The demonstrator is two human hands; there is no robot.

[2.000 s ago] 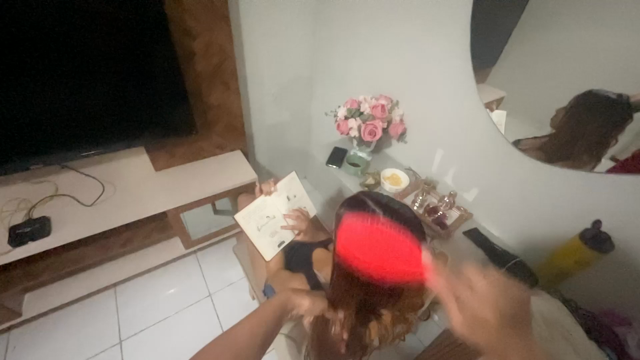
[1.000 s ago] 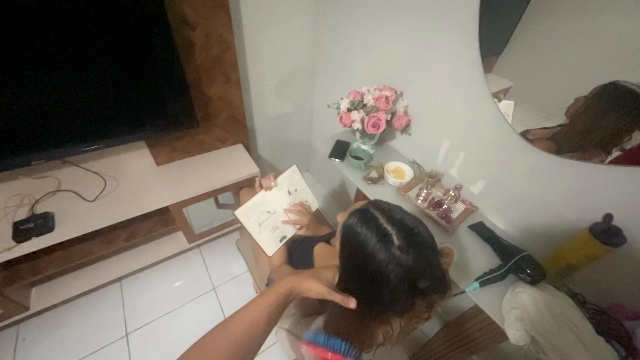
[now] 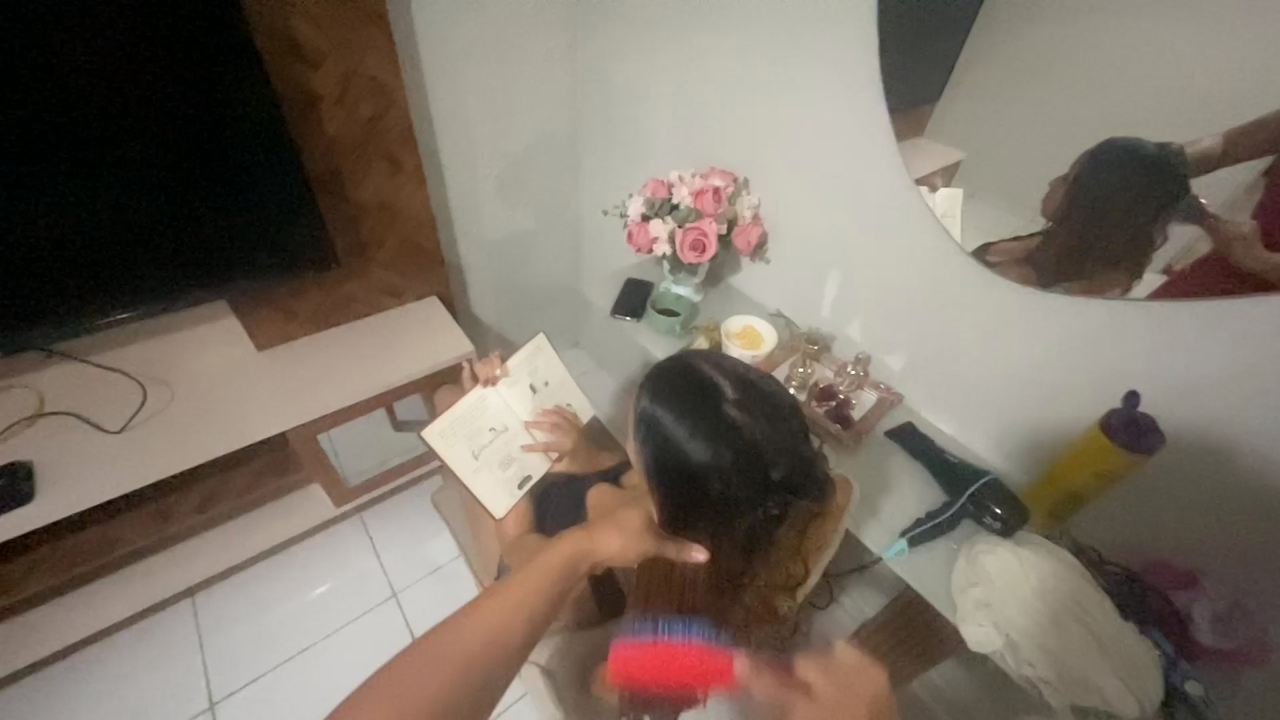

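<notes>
A seated person's dark, long hair (image 3: 715, 440) fills the middle of the view, parted along the top and turning brown lower down. My left hand (image 3: 640, 538) is at the side of the neck with the hair under its fingers; how firmly they close is hidden. Below it, my right hand (image 3: 835, 685) grips a red hairbrush (image 3: 672, 665) with blue bristles, blurred, against the lower lengths of hair. The seated person holds an open book (image 3: 505, 430) with both hands.
On the side table (image 3: 900, 420) stand a pink flower arrangement (image 3: 695, 225), a green cup (image 3: 668, 312), a phone (image 3: 632, 299), a white bowl (image 3: 748, 338), a tray of bottles (image 3: 880, 405), a hair dryer (image 3: 960, 480) and white cloth (image 3: 1050, 620). A round mirror (image 3: 1060, 80) hangs above.
Two seconds ago the red brush was up at the head; one second ago it was low in the hair, where it also is now. My left hand has moved up to the neck.
</notes>
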